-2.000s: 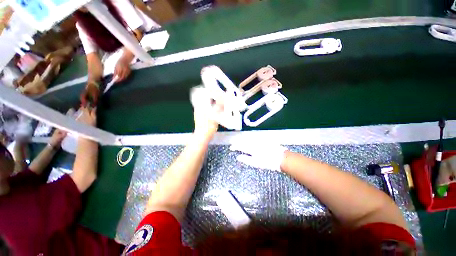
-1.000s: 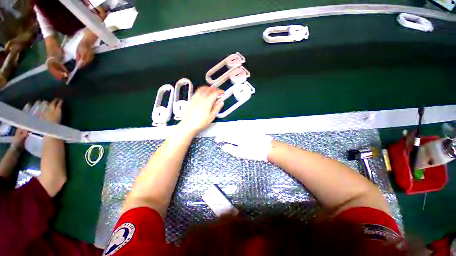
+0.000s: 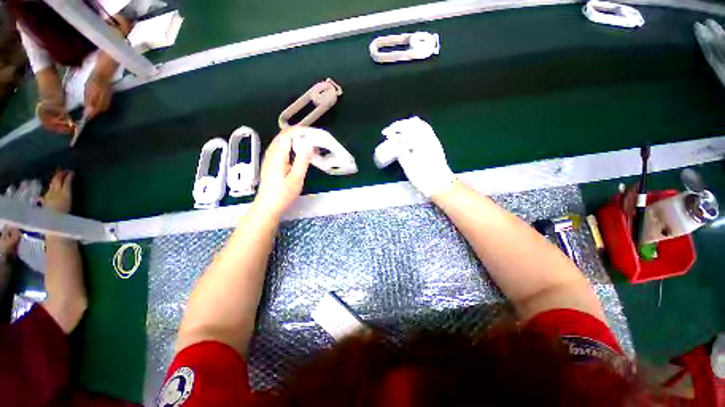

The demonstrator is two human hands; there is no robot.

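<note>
My left hand [image 3: 284,168] is bare and grips one end of a white oval plastic housing [image 3: 338,163] over the green belt. My right hand [image 3: 417,155] wears a white glove and is curled over the belt right of that housing. A whitish rounded shape shows at its fingers, but white blends with white, so I cannot tell if it holds something. A pinkish housing [image 3: 312,104] lies slanted just beyond my left hand. Two white housings, one [image 3: 244,160] beside the other [image 3: 210,172], lie upright in view at the left.
Farther housings [image 3: 405,47] lie on the belt [image 3: 493,103]. The pale rail [image 3: 509,176] borders bubble wrap [image 3: 381,254] holding a flat white block [image 3: 338,315] and hammer [image 3: 566,234]. A red bin [image 3: 636,258] holds a bottle [image 3: 676,216]. Workers' hands [image 3: 97,94] show left; a gloved hand [image 3: 710,44] shows right.
The two upright housings were set down, and the left hand moved from the group and now grips a housing. The gloved right hand moved from the bubble wrap onto the belt. The view shifted.
</note>
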